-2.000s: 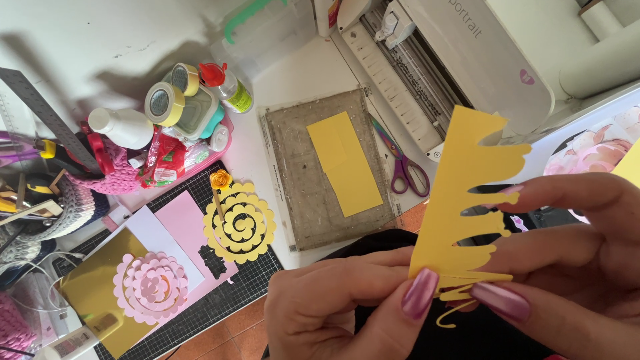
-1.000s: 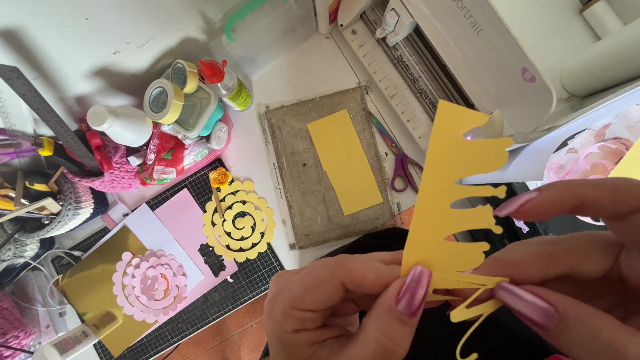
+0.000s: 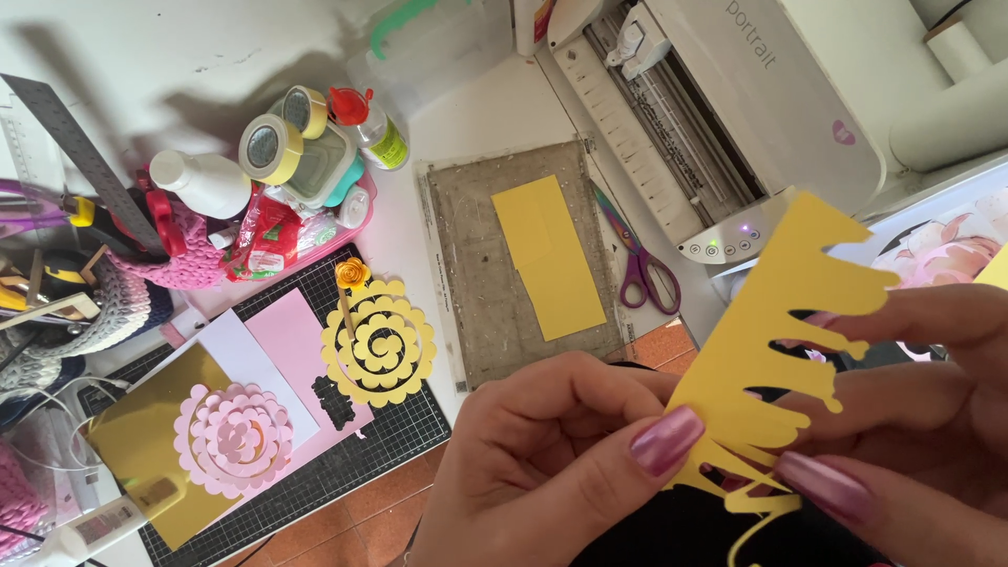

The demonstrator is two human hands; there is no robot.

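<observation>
My left hand (image 3: 575,465) pinches the left edge of a yellow die-cut paper piece (image 3: 756,323) between thumb and fingers. Its right side has lobed cutouts, and thin curling strips hang at its lower end. My right hand (image 3: 906,417) has its thumb at those strips, with other fingers behind the lobes. Beyond the hands, folded or stacked yellow paper (image 3: 551,260) lies on a grey cutting-machine mat (image 3: 472,315). Purple-handled scissors (image 3: 647,279) rest at the mat's right. To the left are a yellow scalloped paper spiral (image 3: 421,339) and a pink one (image 3: 189,441).
A white cutting machine (image 3: 756,102) stands at upper right. A black gridded cutting mat (image 3: 402,441) lies at left under pink, white and gold sheets (image 3: 173,520). Behind it are tape rolls (image 3: 268,150), a red-capped bottle (image 3: 382,142) and a metal ruler (image 3: 87,165).
The yellow piece has tilted to the right, its top edge leaning over the machine's front. My right thumb stays by the thin strips, while the fingers above have moved in behind the lobes.
</observation>
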